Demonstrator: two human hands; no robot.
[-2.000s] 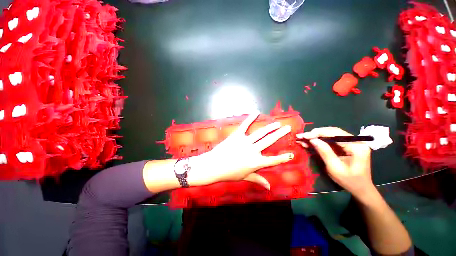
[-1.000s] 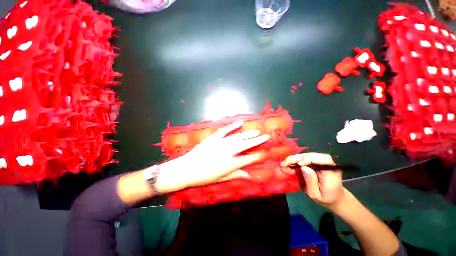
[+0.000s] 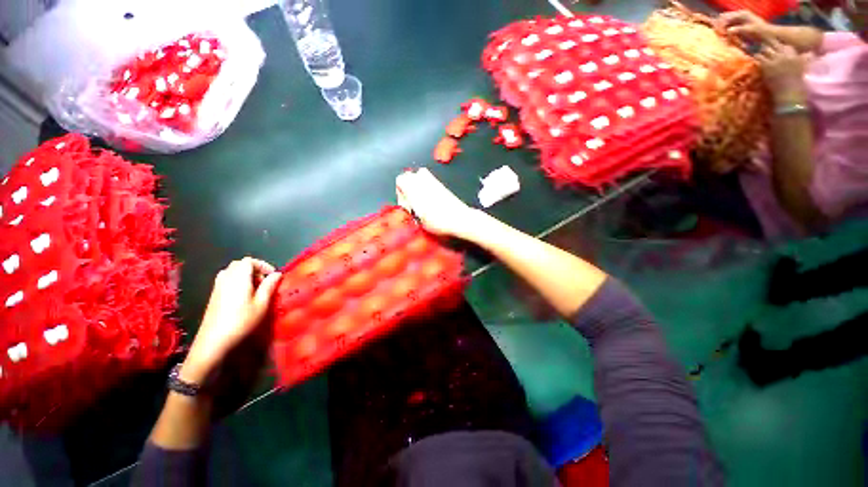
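A red moulded sheet [image 3: 366, 290] is held plain back up at the bench's front edge, tilted, its lower part over my lap. My left hand [image 3: 233, 309] pinches its left upper corner. My right hand [image 3: 430, 202] holds its right upper corner, fingers closed on the edge. The thin black tool cannot be made out; only a small dark bit shows by my right hand. A crumpled white wipe [image 3: 498, 185] lies on the bench to the right of my right hand.
A tall left stack [image 3: 90, 276], a bag of red pieces [image 3: 171, 86], a clear bottle [image 3: 314, 43] and small cup [image 3: 345, 98]. Loose red parts [image 3: 459, 126] lie before the right stack [image 3: 590, 95]. At far right, another person's hands [image 3: 776, 62] are at an orange-yellow pile [image 3: 714, 90].
My left hand has gone from lying flat on the sheet to its left corner, my right hand to its right corner. The sheet is now tilted. The view has swung right and shows more of the bench.
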